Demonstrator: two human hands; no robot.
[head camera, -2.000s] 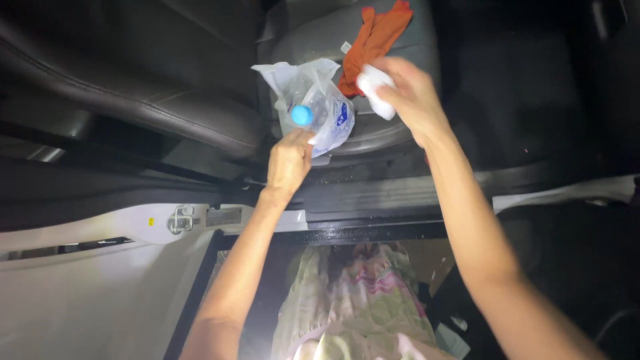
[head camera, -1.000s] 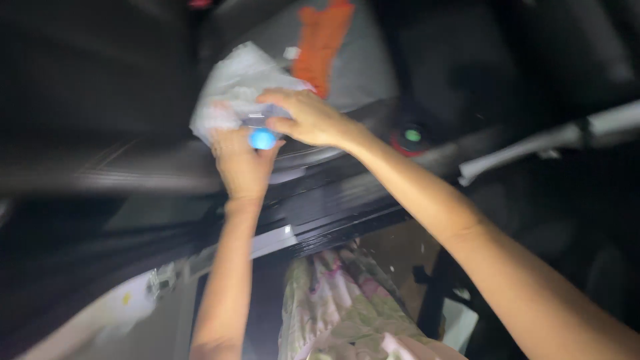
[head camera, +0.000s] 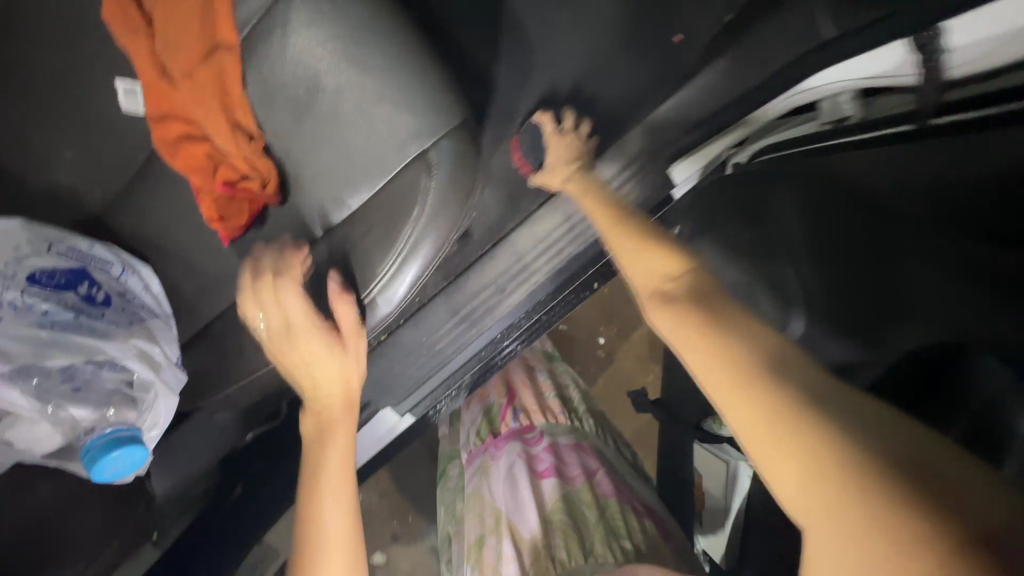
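My left hand (head camera: 300, 320) hovers over the front edge of the car seat with fingers apart and nothing in it. To its left, a white plastic bag (head camera: 120, 300) with blue print lies on the seat, and a bottle with a blue cap (head camera: 116, 454) shows at its lower end. Above the hand is a crumpled orange cloth (head camera: 196, 120) with a white tag. My right hand (head camera: 566, 148) reaches to the car floor just inside the door sill, its spread fingers around a dark round object with a red rim (head camera: 524, 152). How firmly it grips cannot be seen.
The leather car seat (head camera: 352, 96) fills the upper left. A door sill (head camera: 496, 264) crosses diagonally below both hands. White door frame (head camera: 832, 72) shows at the upper right. Below are a floral garment (head camera: 552, 480) and a white box-like thing (head camera: 720, 496) on the right.
Both hands have left the bag and bottle; the right one has moved right to the round object on the floor. The white item it held two seconds ago is out of it. The view has shifted right.
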